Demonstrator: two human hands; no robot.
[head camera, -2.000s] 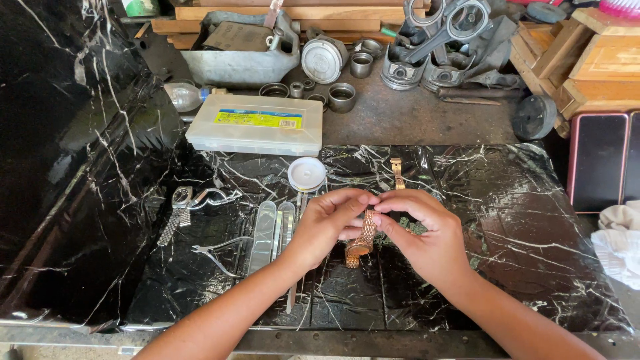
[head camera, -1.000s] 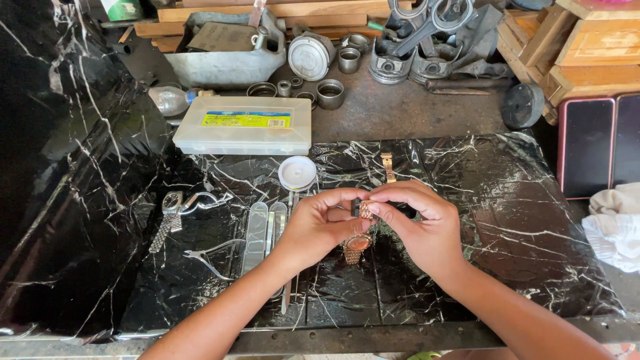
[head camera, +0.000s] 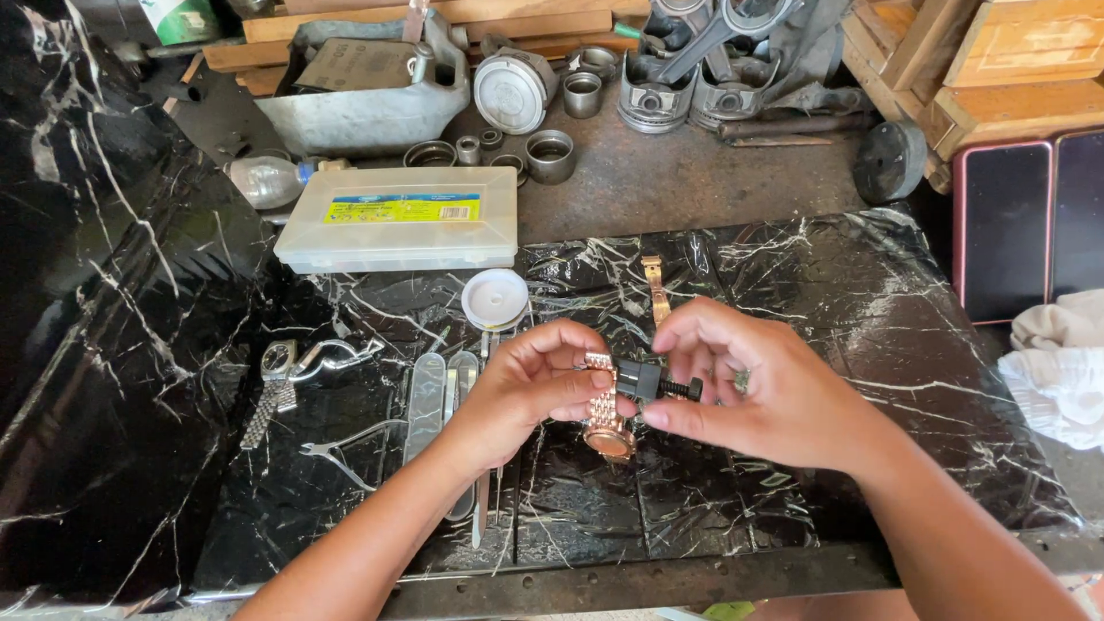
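My left hand (head camera: 539, 379) pinches the link bracelet of a rose-gold wristwatch (head camera: 609, 442), whose case hangs below the fingers. Against the bracelet sits a black watch-link remover (head camera: 640, 378) with a threaded screw pointing right. My right hand (head camera: 733, 379) is beside that screw, thumb and fingers apart; whether it touches the tool is unclear. A loose rose-gold strap piece with clasp (head camera: 655, 289) lies beyond the hands. At the left lie a silver wristwatch (head camera: 278, 362) and small nippers (head camera: 341, 453). Nearer my left hand are clear-cased tools (head camera: 425, 401) and a white round dish (head camera: 495, 298).
A translucent plastic case (head camera: 401, 246) stands behind the dish. Engine pistons (head camera: 513, 90), metal rings (head camera: 549, 155) and a metal pan (head camera: 354, 116) line the back. Two phones (head camera: 1003, 233) and a white cloth (head camera: 1056, 371) are at the right.
The black link remover now shows at the bracelet between my hands. My right hand has moved off the bracelet to the right, and its fingers have spread.
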